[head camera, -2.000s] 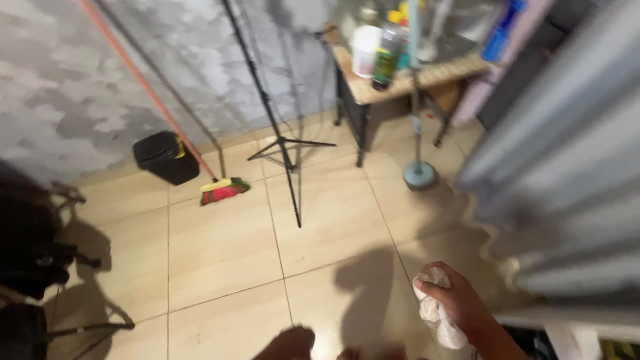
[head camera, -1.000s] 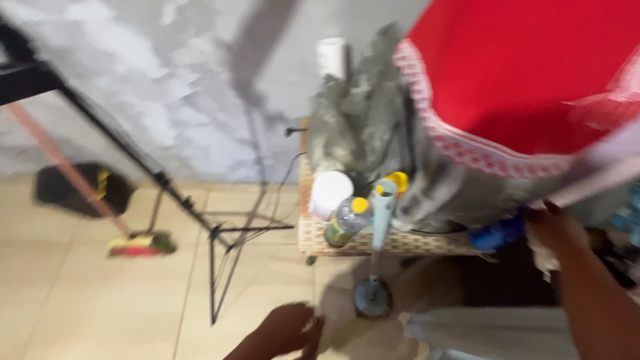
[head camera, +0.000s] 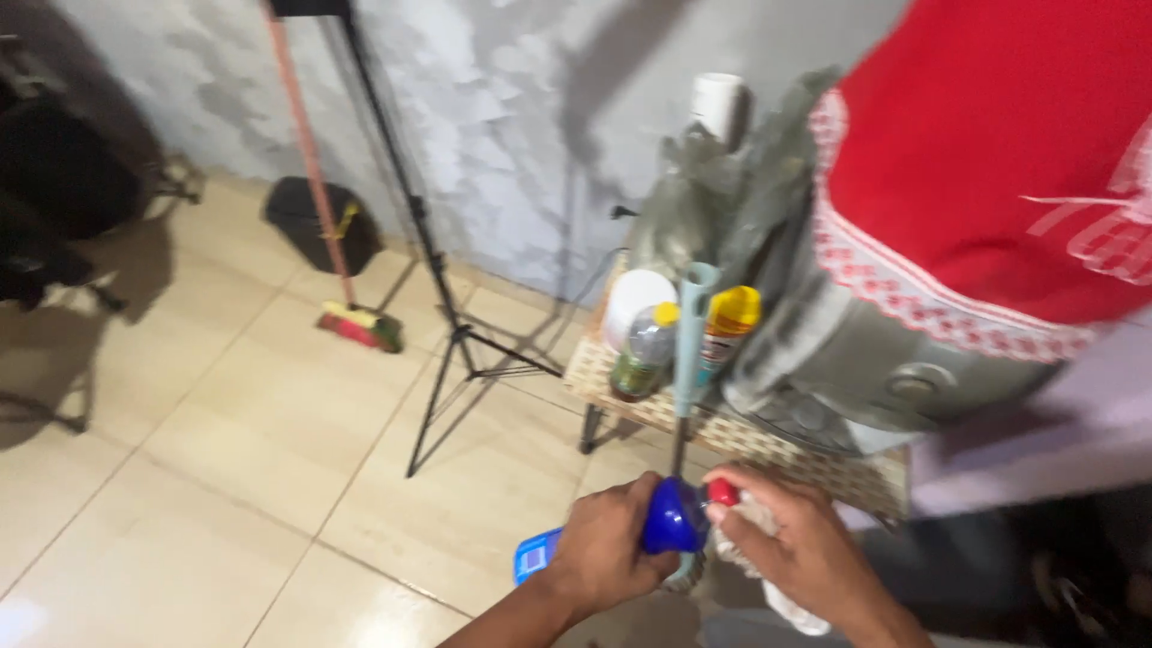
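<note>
My left hand (head camera: 607, 544) grips a blue plastic bottle (head camera: 672, 515) around its middle, and the bottle lies tilted in the air. At its right end is a red cap (head camera: 723, 492), pinched by the thumb and fingers of my right hand (head camera: 792, 540). A crumpled whitish cloth (head camera: 792, 605) hangs from that same right hand. Whether the cap is tight or loose cannot be seen. Behind the bottle rises a pole with a light blue handle (head camera: 693, 337), partly hidden by my hands.
A small woven-top table (head camera: 756, 441) bears a clear bottle with a yellow cap (head camera: 646, 351), a white tub (head camera: 637, 306), a yellow-topped container (head camera: 733, 310) and a grey appliance under a red cloth (head camera: 981, 171). To the left stand a black tripod (head camera: 459, 333), a broom (head camera: 360, 326) and a black bin (head camera: 324, 225).
The blue bottle, by the table's right edge at my right hand one second ago, is now in my left hand in front of the table. My right hand has come to its red cap.
</note>
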